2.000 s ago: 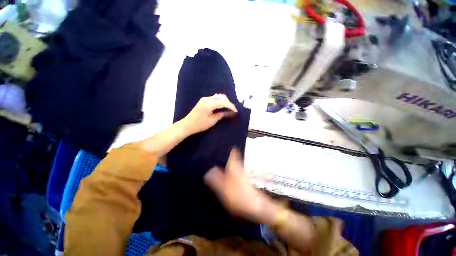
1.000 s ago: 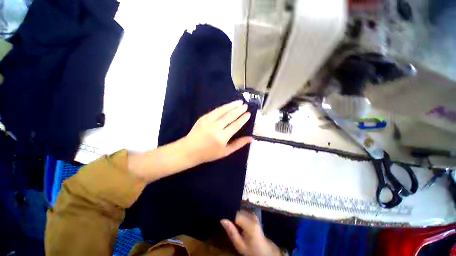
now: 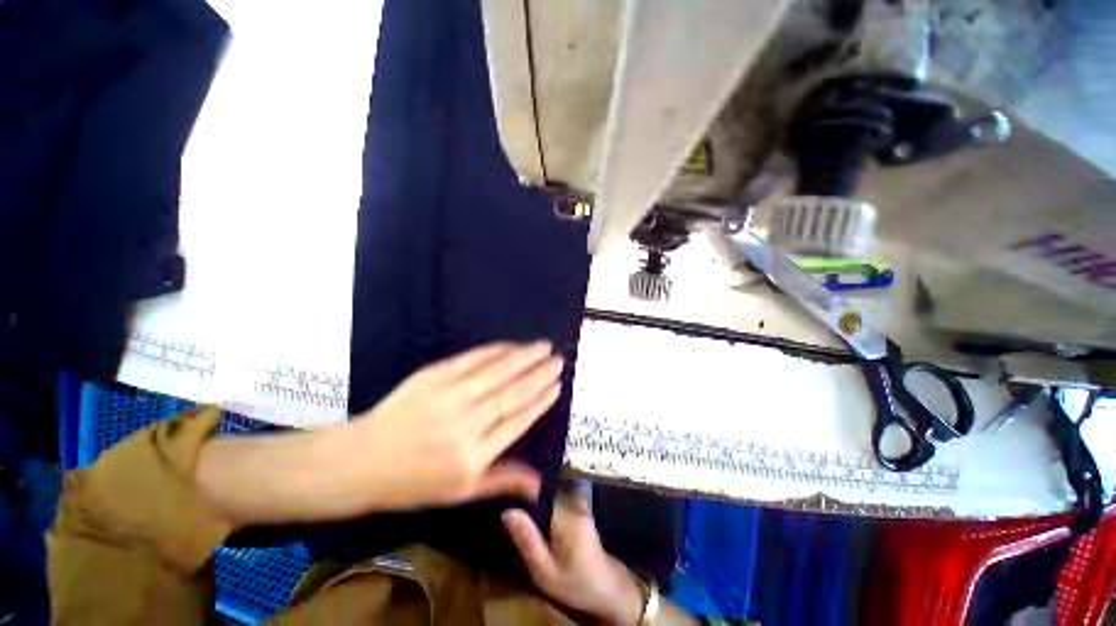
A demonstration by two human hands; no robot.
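Note:
A long dark fabric panel (image 3: 465, 232) runs from the far side of the table down to my lap. Its right edge passes beside the sewing machine (image 3: 1040, 196) and partly under the head, where the needle area is hidden. My left hand (image 3: 471, 422) lies flat on the panel near the front table edge, fingers together and pointing right. My right hand (image 3: 575, 556) is below the table edge at the panel's right edge, thumb and fingers around it, and appears to pinch the fabric.
A dark heap of cut pieces (image 3: 86, 159) lies at left. Black-handled shears (image 3: 875, 355) and small green-and-blue snips (image 3: 844, 274) lie right of the needle area. A blue basket (image 3: 263, 575) is at my lap, a red basket (image 3: 979, 556) below the table edge at right.
The panel has moved away from me, its curved end now out of view. My left hand has moved down the panel towards the front edge. My right hand has come to the panel's right edge.

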